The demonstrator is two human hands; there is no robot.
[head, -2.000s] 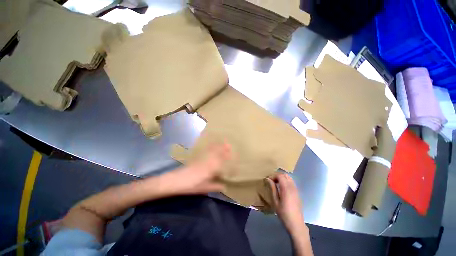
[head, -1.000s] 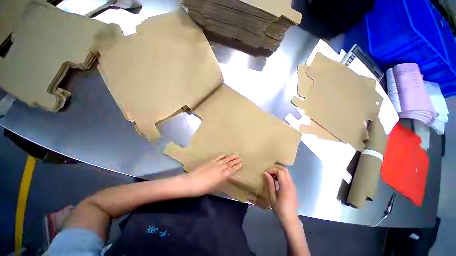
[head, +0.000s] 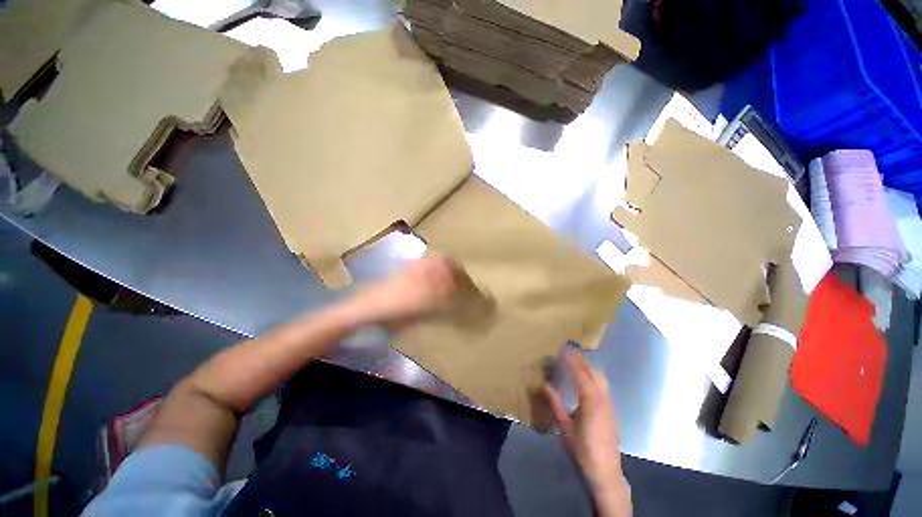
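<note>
The working stack of tan notched paper sheets (head: 475, 353) lies at the table edge in front of me. My left hand (head: 430, 288) is blurred and on its top sheet, which is wrinkled and partly lifted at the left side; I cannot tell if its fingers grip it. My right hand (head: 581, 399) is at the stack's lower right corner, thumb and fingers apart around the corner; contact there is blurred. The turned-over pile (head: 344, 141) touches the working stack on its upper left.
A notched left stack (head: 111, 91) and a tall stack (head: 505, 50) lie beyond. To the right are set-aside sheets (head: 708, 212), rolled kraft paper (head: 758, 389), a red sheet (head: 839, 358), a thin dark tool (head: 802, 451), paper forms (head: 859, 212) and a blue bin (head: 849, 81).
My left hand has moved up from lying flat on the stack, and the top sheet's left side has lifted and wrinkled. My right hand's fingers have spread at the corner.
</note>
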